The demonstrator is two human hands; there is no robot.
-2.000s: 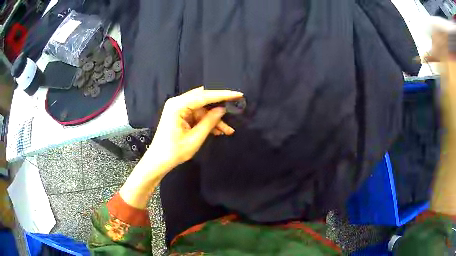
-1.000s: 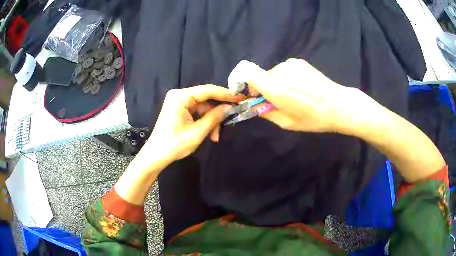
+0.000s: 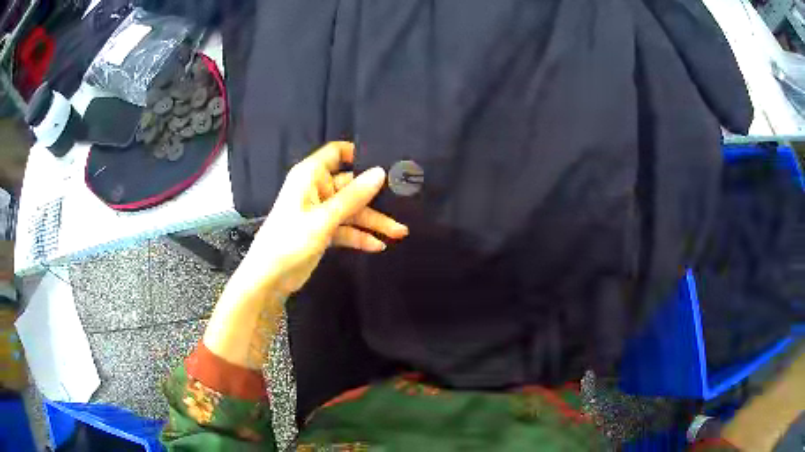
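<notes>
A dark coat (image 3: pixel 494 106) fills the middle of the view and hangs toward my lap. A round grey-brown button (image 3: pixel 406 177) lies flat against it, with thread or a slit-like mark at its holes. My left hand (image 3: pixel 331 212) is over the coat just left of the button. Its thumb tip is at the button's edge and two fingers stretch out below. Whether it pinches cloth cannot be told. My right hand is out of the picture; only a blurred part of the forearm shows at the lower right edge.
A pile of buttons (image 3: pixel 181 115) lies on a round black piece with a red rim (image 3: pixel 132 207), beside a clear plastic bag (image 3: pixel 132 57). A white and black cylinder (image 3: pixel 55 122) stands far left. Blue crates (image 3: pixel 695 327) are low at both sides.
My right hand, at the button with the snips a second ago, has left the picture at the lower right. My left fingers have opened away from the button, which now shows whole.
</notes>
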